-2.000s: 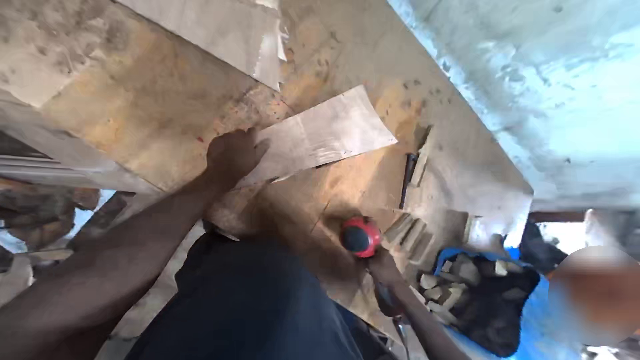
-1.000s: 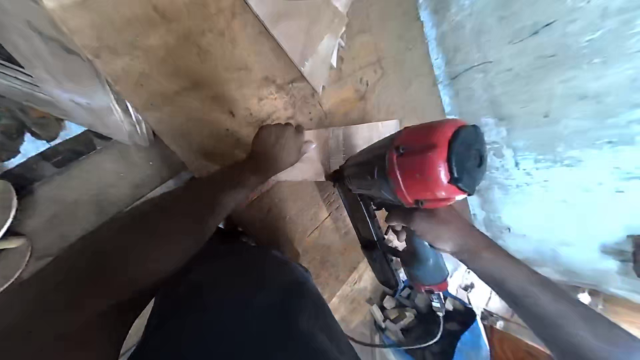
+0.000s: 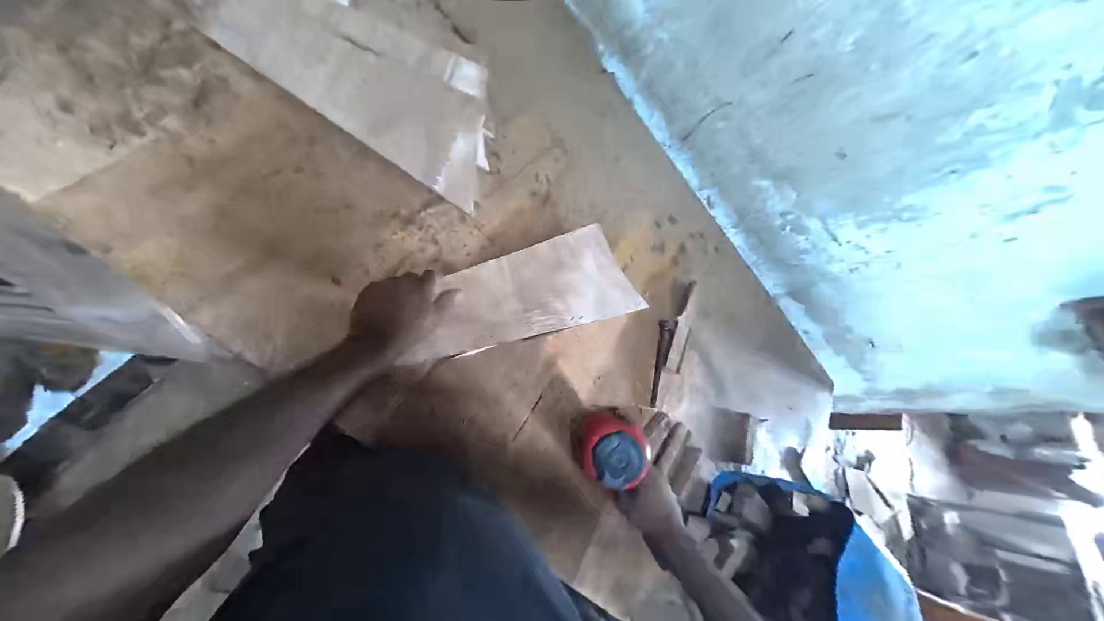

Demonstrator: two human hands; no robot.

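My left hand [image 3: 397, 312] grips the near left end of a flat, pale wooden board [image 3: 539, 289] lying on the brown work surface [image 3: 285, 190]. My right hand [image 3: 651, 504] holds a red and black pneumatic nailer [image 3: 615, 450] low at the right, apart from the board; its top cap faces me, and its nose and most of its handle are hidden. A thin dark tool or bar [image 3: 662, 358] lies beside a narrow wood strip, right of the board.
A larger pale sheet [image 3: 371, 82] with ragged edges lies at the upper left. Short wood blocks [image 3: 677, 457] sit by the nailer, near a blue container [image 3: 875, 565] with many offcuts. A rough, light blue wall [image 3: 862, 190] borders the surface at right.
One second ago the nailer's nose was at the board's right part; my right hand has since drawn it back, away from the board. My left hand still grips the board. The view has shifted.
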